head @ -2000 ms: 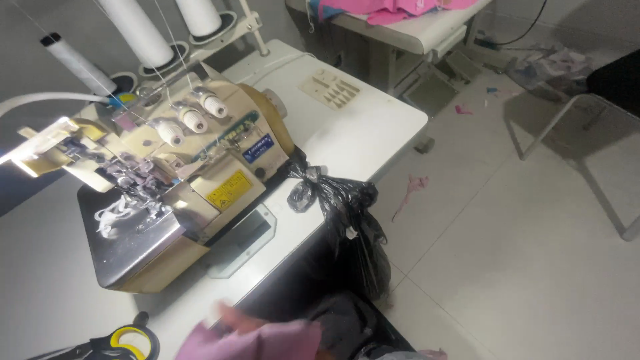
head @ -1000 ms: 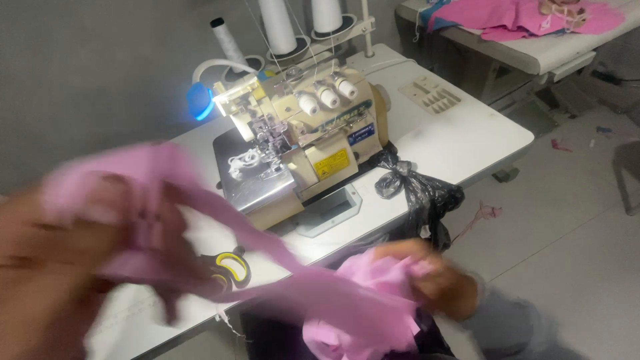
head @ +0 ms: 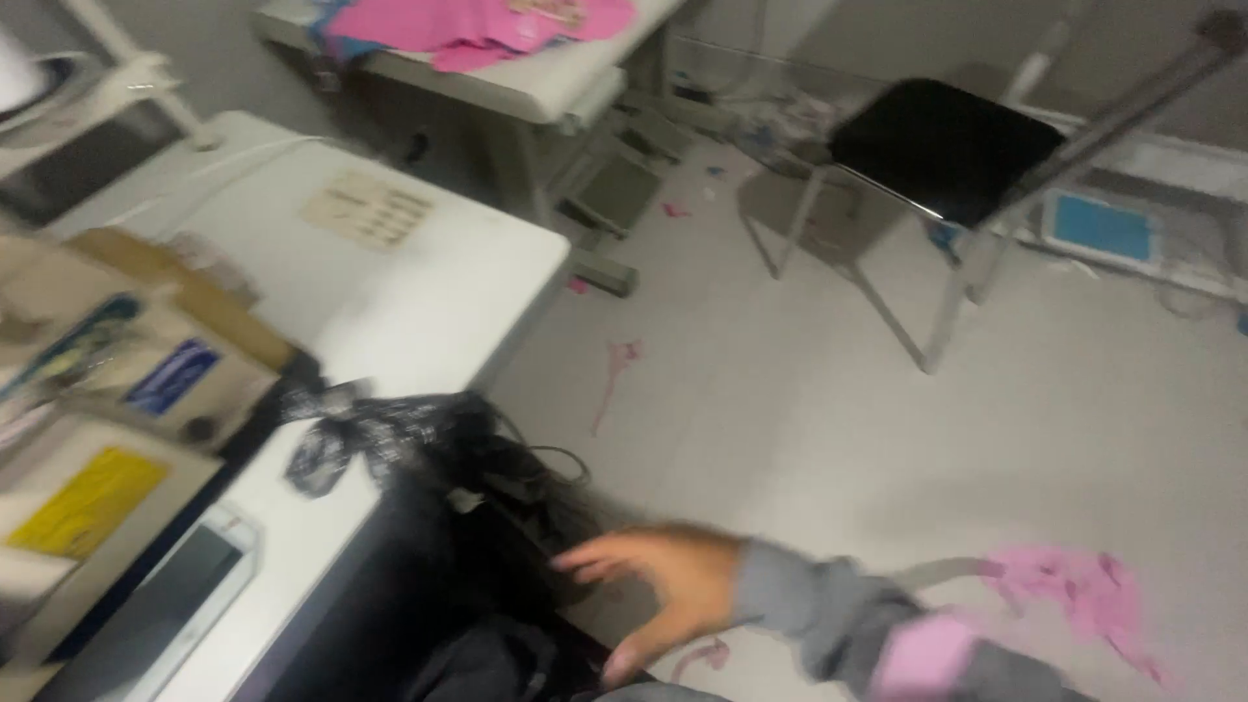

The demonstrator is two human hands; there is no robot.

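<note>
My right hand is held over my lap at the lower middle, empty, its thumb and fingers apart. A blurred piece of pink fabric lies over or in front of the grey right sleeve. My left hand is out of the frame. To the left of the right hand, a black plastic bag hangs knotted at the table's edge. Part of the overlock sewing machine shows at the left, with a smartphone on the white table in front of it. Pink fabric lies on the floor at the lower right.
A folding chair with a black seat stands at the upper right. A second table holds pink fabric. Pink scraps are scattered over the floor. A blue and white flat object lies by the wall.
One second ago both hands held pink fabric in front of the table. Now my right hand is empty and my left hand has gone from view. The view has swung right.
</note>
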